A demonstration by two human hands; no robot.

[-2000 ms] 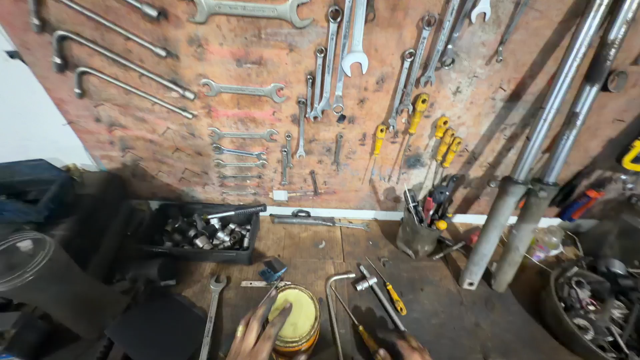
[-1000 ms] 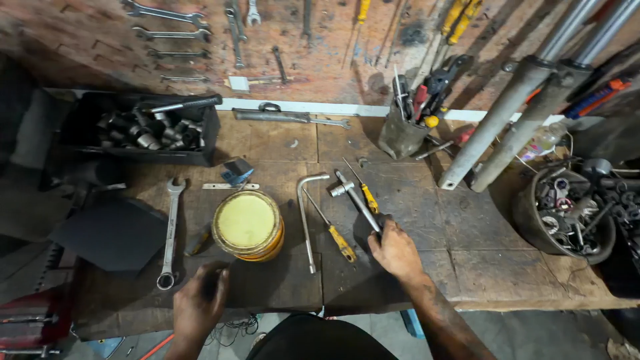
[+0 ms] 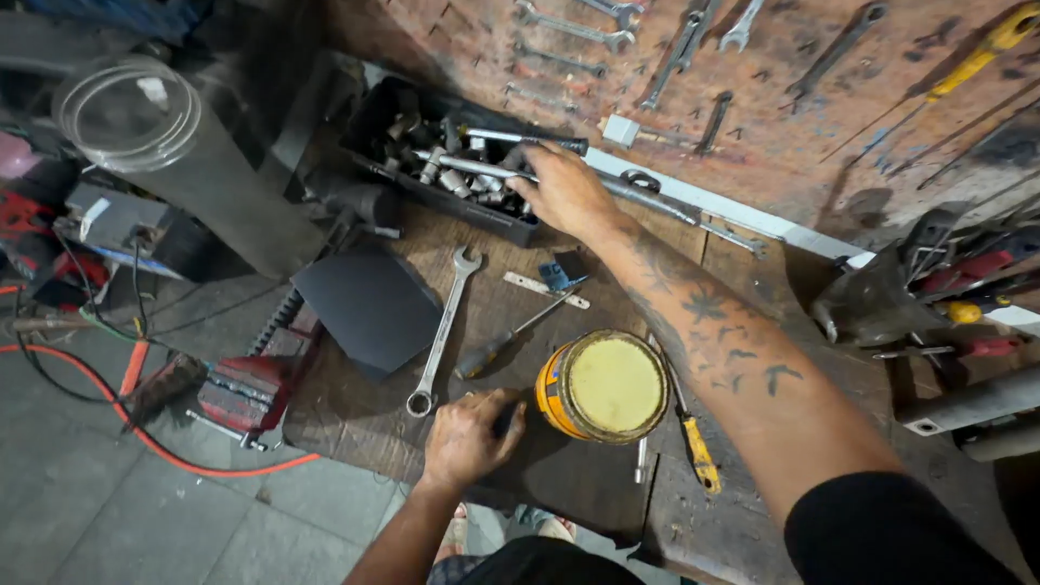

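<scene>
My right hand (image 3: 561,187) reaches over the black tray of sockets (image 3: 532,230), its fingers closed round the end of a chrome socket wrench handle (image 3: 479,168). My left hand (image 3: 475,435) rests curled near the bench's front edge; a dark patch shows between thumb and fingers, and whether it is an object cannot be told. Right of that hand is a yellow-orange tin (image 3: 555,398) with a pale yellow top. A combination wrench (image 3: 447,329) and a grey-handled screwdriver (image 3: 487,355) lie beyond the left hand. A yellow-handled screwdriver (image 3: 700,455) lies right of the tin.
A red bench vise (image 3: 248,394) sits at the bench's left edge, beside a black sheet (image 3: 370,309). A clear cylinder (image 3: 203,154) leans behind. Tools stand in a holder (image 3: 865,301) at right; wrenches (image 3: 577,32) hang on the board. An orange hose (image 3: 203,467) crosses the floor.
My right hand has moved left from the right side of the bench to the socket tray, with a chrome tool in it. The view has swung left.
</scene>
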